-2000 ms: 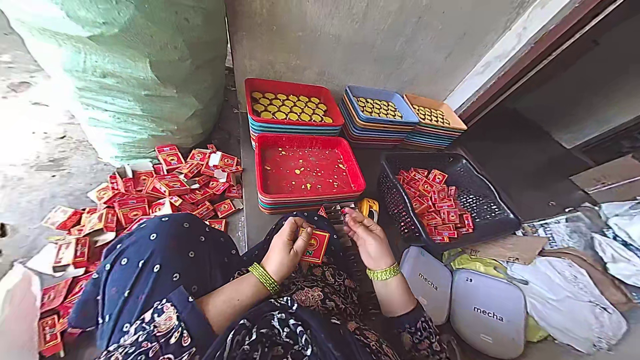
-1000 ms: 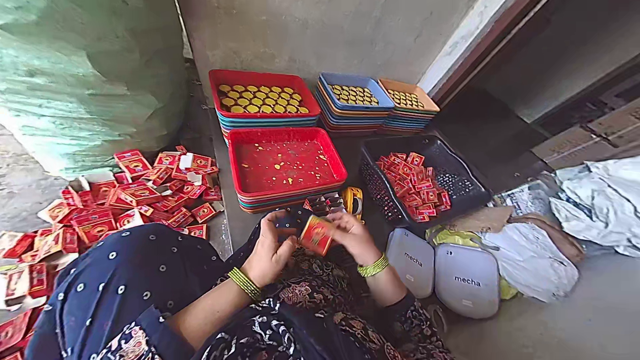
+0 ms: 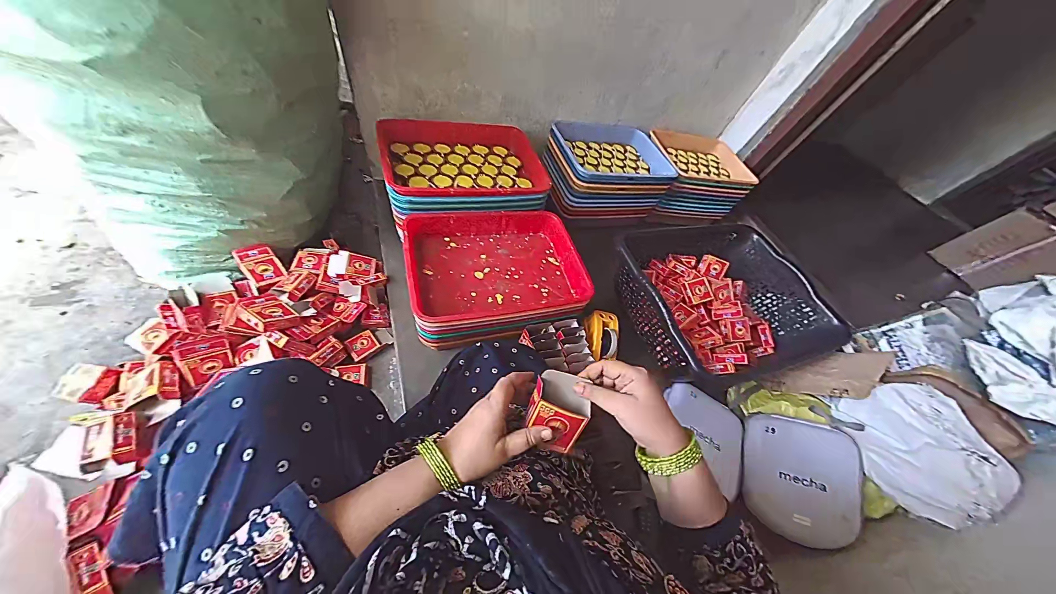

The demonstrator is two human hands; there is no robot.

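My left hand point(image 3: 492, 431) holds a small red printed cardboard box point(image 3: 558, 419) by its side, above my lap. The box's top is open and its inside looks pale. The fingers of my right hand point(image 3: 631, 402) pinch the pale flap at the box's top right. Just beyond the box lie a divided cardboard insert point(image 3: 558, 345) and a yellow object point(image 3: 603, 332), perhaps a tape dispenser. Behind them stands a stack of trays, its red top tray point(image 3: 499, 309) holding only yellow crumbs.
Many red boxes point(image 3: 264, 312) lie heaped at left beside a green sack point(image 3: 214, 140). Red, blue point(image 3: 615, 175) and orange point(image 3: 738, 171) top trays hold round yellow-topped pieces. A black basket point(image 3: 813, 334) at right contains red boxes. Grey lidded containers point(image 3: 802, 511) and white plastic bags point(image 3: 932, 462) lie nearby.
The small red box now shows its open top, with my right fingers on its flap; two seconds ago it appeared lower between my hands. The view has shifted slightly.
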